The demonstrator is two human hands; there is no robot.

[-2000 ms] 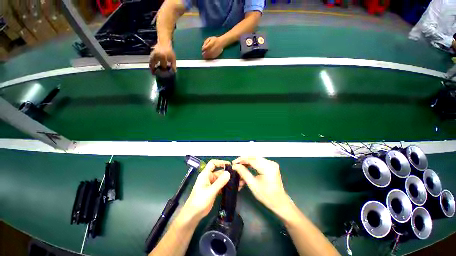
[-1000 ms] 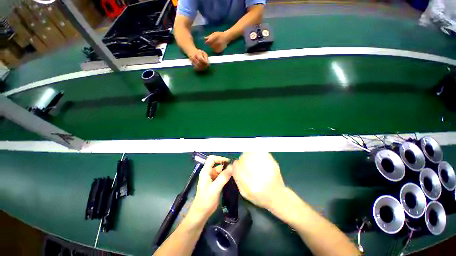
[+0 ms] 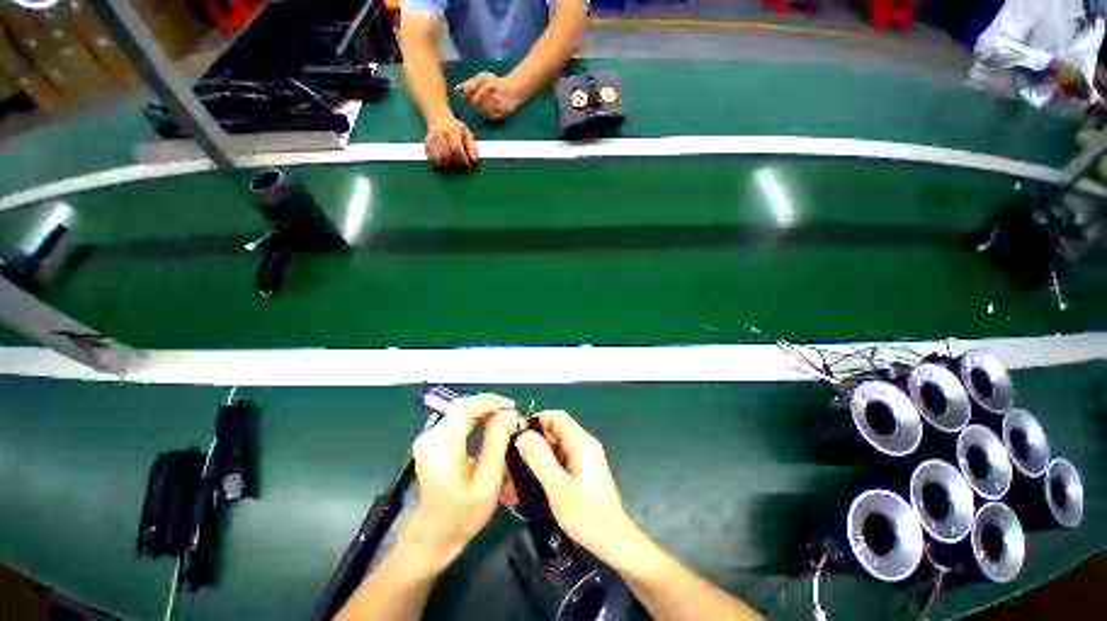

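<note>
A slim black housing (image 3: 532,488) stands out from a black round body (image 3: 571,585) at the bottom centre, whose ring face is partly cut off by the lower edge. My left hand (image 3: 459,476) grips the housing's far end from the left. My right hand (image 3: 575,476) holds the same end from the right. A tiny yellowish bit shows between my fingertips; I cannot tell what it is. A mallet (image 3: 370,534) lies left of my hands, its silver head partly behind my left hand.
Several round bodies with silver rings (image 3: 941,500) stand at right, wires behind them. Spare slim housings (image 3: 194,503) lie at left. Beyond the white rail (image 3: 583,363), the green belt (image 3: 583,291) carries a black unit (image 3: 291,218) and dark parts at far right. A person sits opposite.
The unit in my hands has tilted, its round body now lower right. The person opposite has let go of a black unit, which has moved left on the belt. Dark parts have come in at right.
</note>
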